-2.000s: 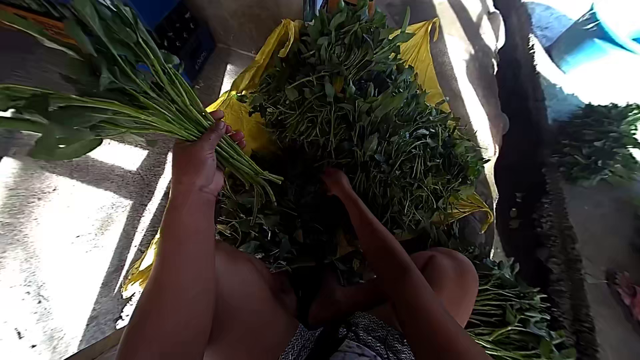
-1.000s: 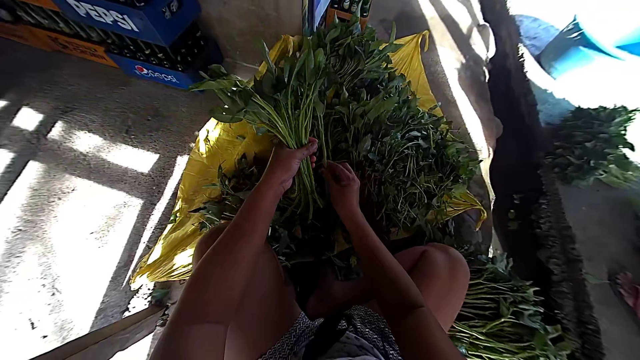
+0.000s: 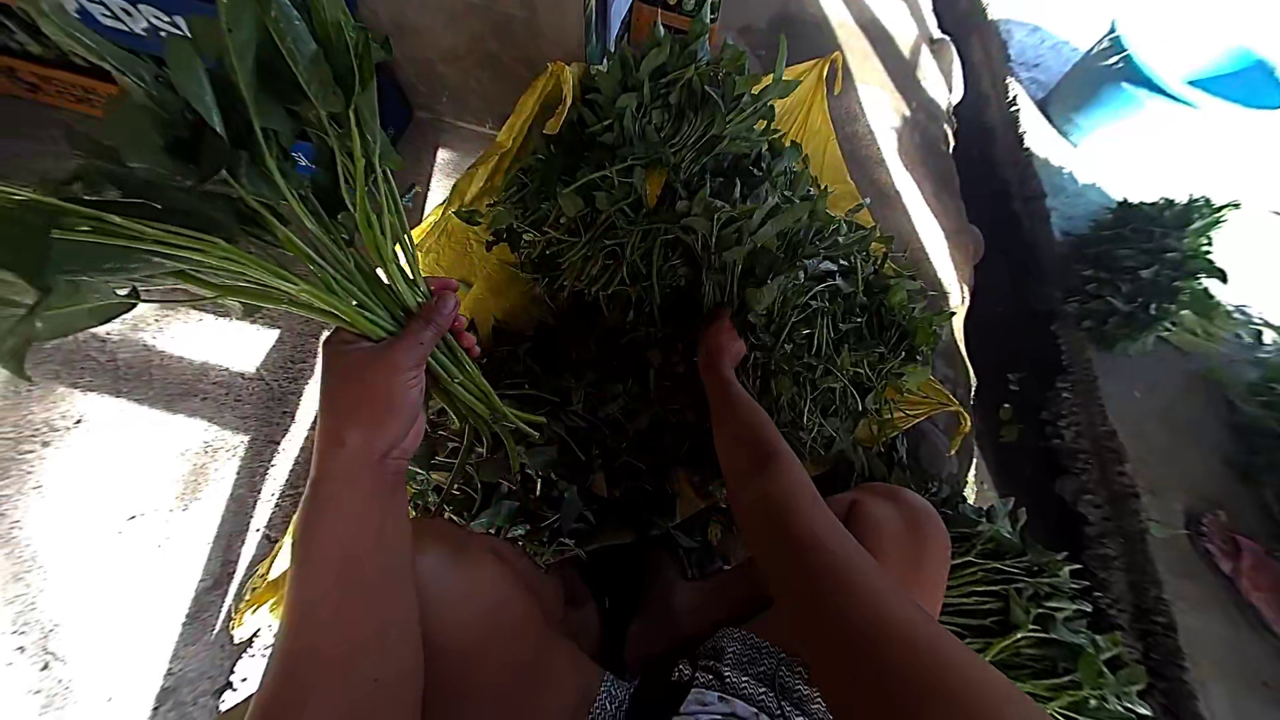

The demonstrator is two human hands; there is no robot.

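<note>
In my left hand (image 3: 400, 370), raised at the left, is a bunch of long-stemmed leafy greens (image 3: 340, 250), its leaves fanning to the upper left and its cut stem ends pointing down right. My right hand (image 3: 720, 345) reaches into the large heap of leafy greens (image 3: 690, 200) in the middle, by some stems; its fingertips are hidden in shade, so I cannot tell whether it grips any. The heap lies on yellow plastic sheeting (image 3: 470, 270), whose edges show around it.
Blue and orange bottle crates (image 3: 60, 85) stand at the upper left. More bundled greens (image 3: 1040, 610) lie by my knee at the lower right. A dark gutter (image 3: 1000, 300) runs down the right side, with greens (image 3: 1150, 265) and a blue plastic container (image 3: 1120, 85) beyond it.
One second ago both hands were close together over the heap. My left hand has since moved left with the bunch, and my right hand is now apart from it, at the heap.
</note>
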